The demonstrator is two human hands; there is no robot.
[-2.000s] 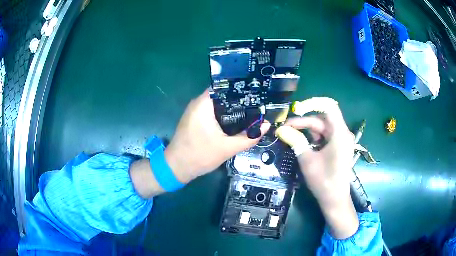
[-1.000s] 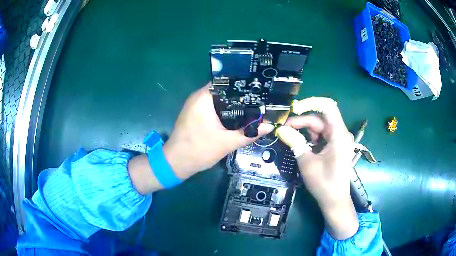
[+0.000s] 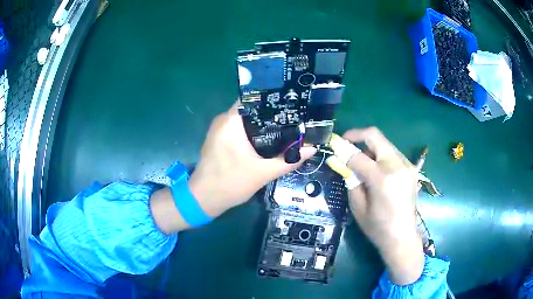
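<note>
A black circuit board point(image 3: 286, 87) with silver metal squares stands raised above the bench. My left hand point(image 3: 236, 157) grips its lower left part, with the thumb near a small black round part and red and blue wires. My right hand point(image 3: 377, 181), with yellowish finger cots, has its fingertips together at a thin white wire point(image 3: 312, 169) by the board's lower right edge. A hinged black housing point(image 3: 301, 245) lies open below the board. Its upper part is partly covered by my hands and the board.
A blue bin point(image 3: 429, 52) of small black parts is at the upper right, with a white cloth point(image 3: 494, 76) over a white container beside it. A small orange piece point(image 3: 457, 150) lies on the green bench point(image 3: 146, 76). A tool point(image 3: 429, 184) lies partly behind my right hand.
The board has moved slightly left and up with my left hand. My right hand's fingers have shifted their pinch, the index finger now lower and closer to the thumb at the wire.
</note>
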